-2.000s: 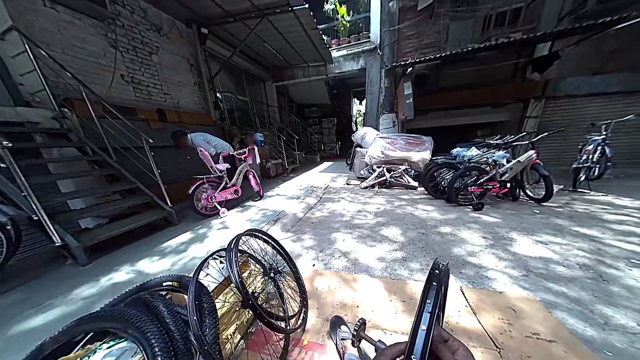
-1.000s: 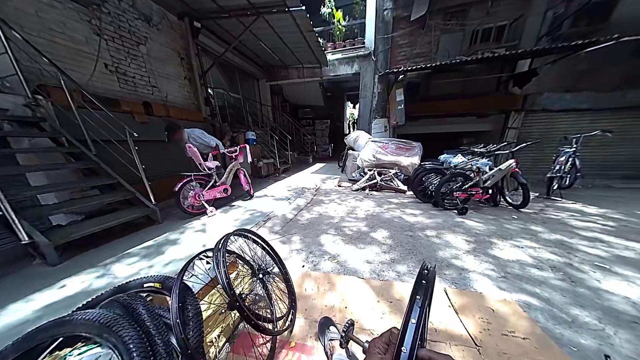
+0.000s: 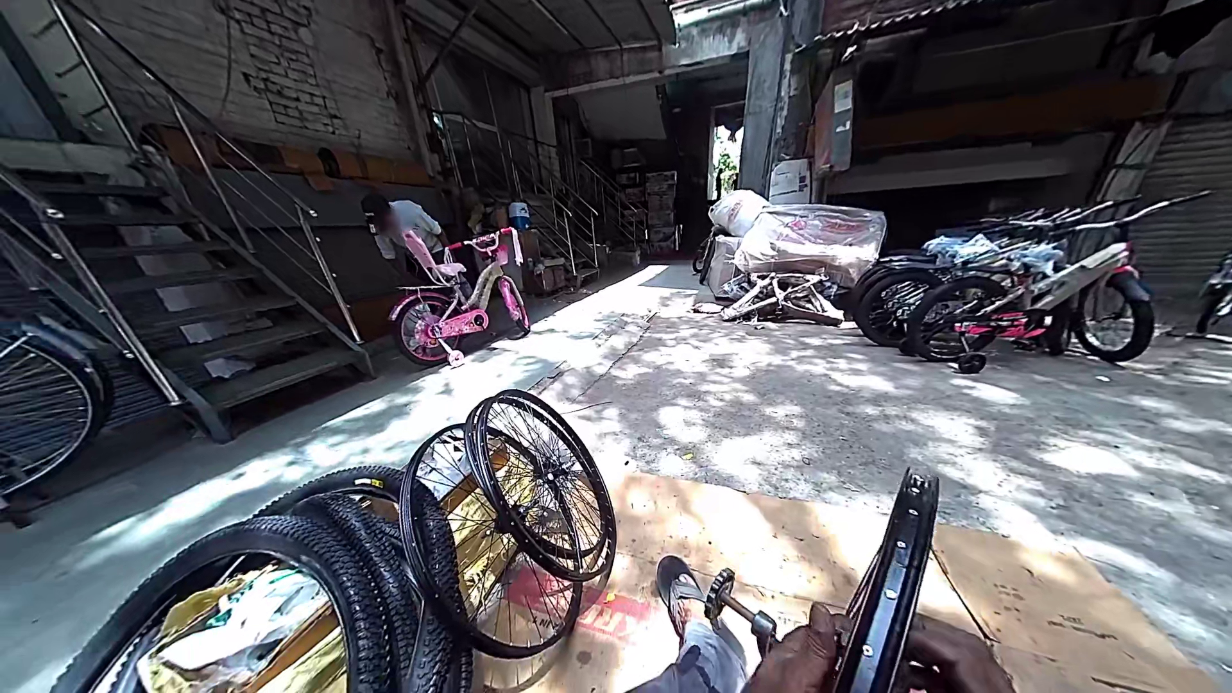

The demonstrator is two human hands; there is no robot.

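A black bicycle wheel rim (image 3: 895, 577) stands upright at the bottom right, seen nearly edge-on, between my hands. My left hand (image 3: 804, 654) is at its left side with the fingers bent against the rim and spokes. On its right side my right hand (image 3: 948, 654) touches the rim, partly cut off by the frame's edge. Just left of my left hand a metal axle or shaft with a toothed part (image 3: 736, 602) sticks out; what bears it is hidden. Several spoked wheels (image 3: 544, 486) lean together at the left, against black bicycle tyres (image 3: 337, 568).
Flat cardboard (image 3: 751, 520) covers the ground, with my shoe (image 3: 679, 580) on it. A pink child's bicycle (image 3: 462, 313) and a bending person (image 3: 409, 226) are beyond, near metal stairs (image 3: 260, 337). Parked bicycles (image 3: 1020, 298) and wrapped bundles (image 3: 808, 241) stand at the right.
The view has shifted somewhat. My hands remain at the rim, which looks narrower and more edge-on than two seconds ago.
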